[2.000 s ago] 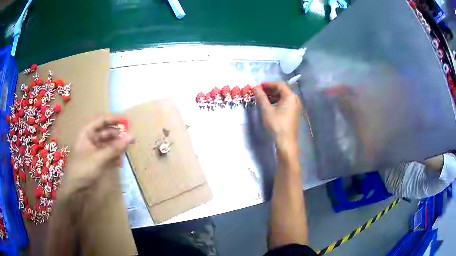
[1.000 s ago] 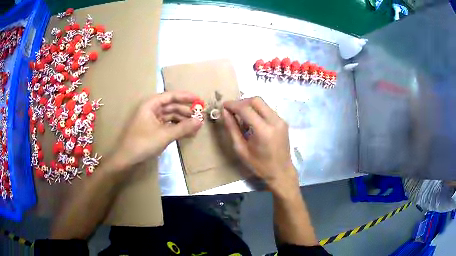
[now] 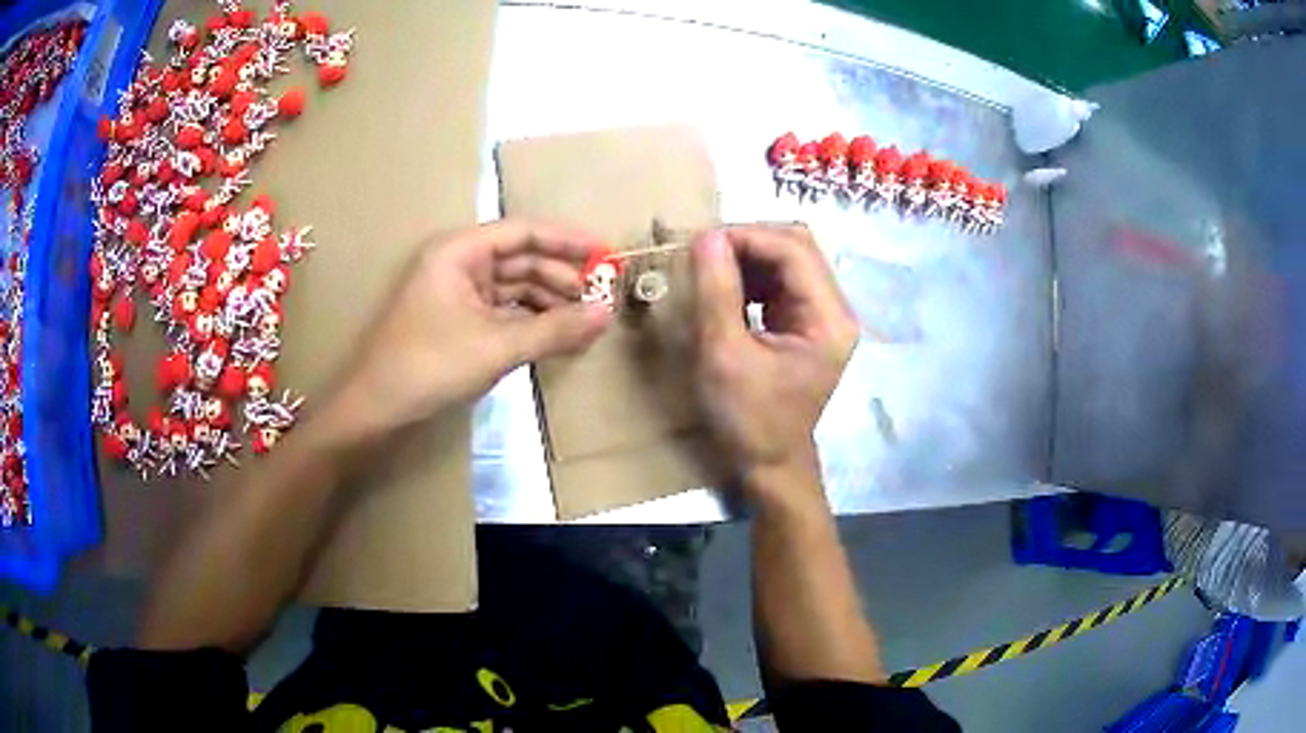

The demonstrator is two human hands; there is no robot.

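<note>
My left hand [image 3: 487,308] holds a red-headed doll figurine [image 3: 600,279] upright between thumb and fingers, over the small cardboard pad [image 3: 616,430]. My right hand [image 3: 774,337] pinches a thin yellowish glue stick [image 3: 656,251]. The stick points left and its tip is at the red head; whether it touches is too small to tell. A small whitish glue pot [image 3: 650,287] sits on the pad between the hands, with a dark stain beside it. A row of finished figurines [image 3: 888,175] stands at the far side of the metal tabletop. A loose pile of figurines [image 3: 201,258] lies at left.
The large cardboard sheet [image 3: 401,172] lies under the pile. A blue plastic bin [image 3: 65,415] with more figurines is at far left. A grey translucent panel [image 3: 1174,301] stands at right. A whitish bottle-like thing [image 3: 1048,120] is at the far right corner. A green conveyor [image 3: 988,36] runs behind.
My right hand has moved from the figurine row to the pot, then up with the stick to the figurine's head. My left hand has brought the figurine over the pad. The view has shifted.
</note>
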